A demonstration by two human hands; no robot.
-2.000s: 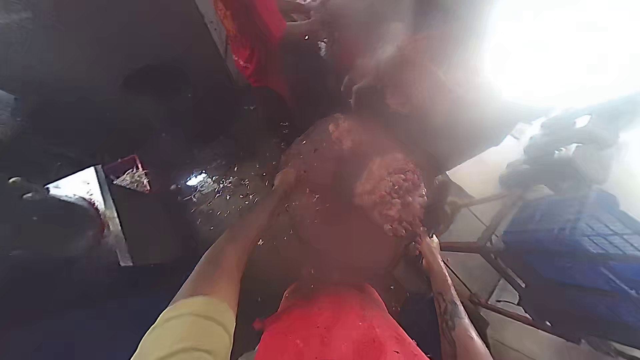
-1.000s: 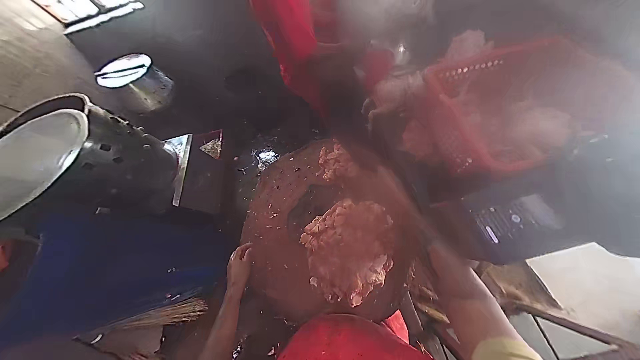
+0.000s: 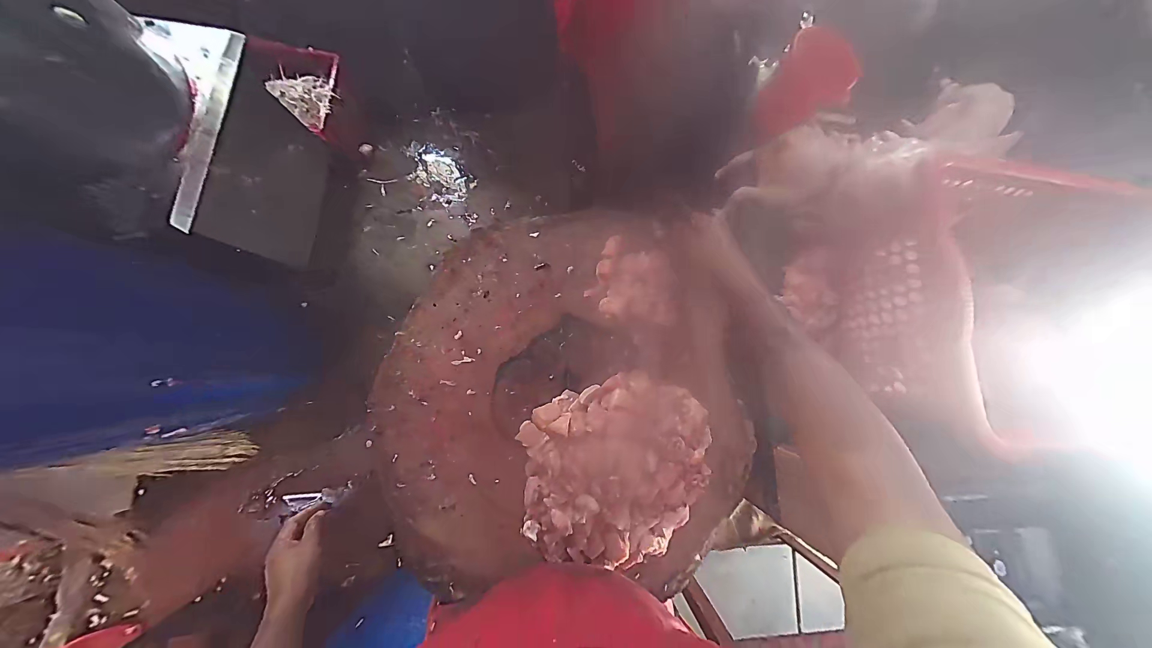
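Note:
A round brown chopping block with a dark hollow lies before me. A heap of chopped raw meat rests on its near right part, and a smaller pile lies farther back. My left hand is off the block at lower left, its fingers at a small shiny thing; whether it grips this is unclear. My right hand reaches the block's far right edge, blurred by haze, so its fingers and anything in them cannot be made out.
A red perforated basket stands at right, with pale raw meat behind it. Another person's hand is beside that meat. At left are a dark box and a blue surface. Haze and glare blur the right side.
My left hand has left the block's left edge, where it was a second ago. My right arm, at lower right then, now stretches to the block's far side. The view has shifted.

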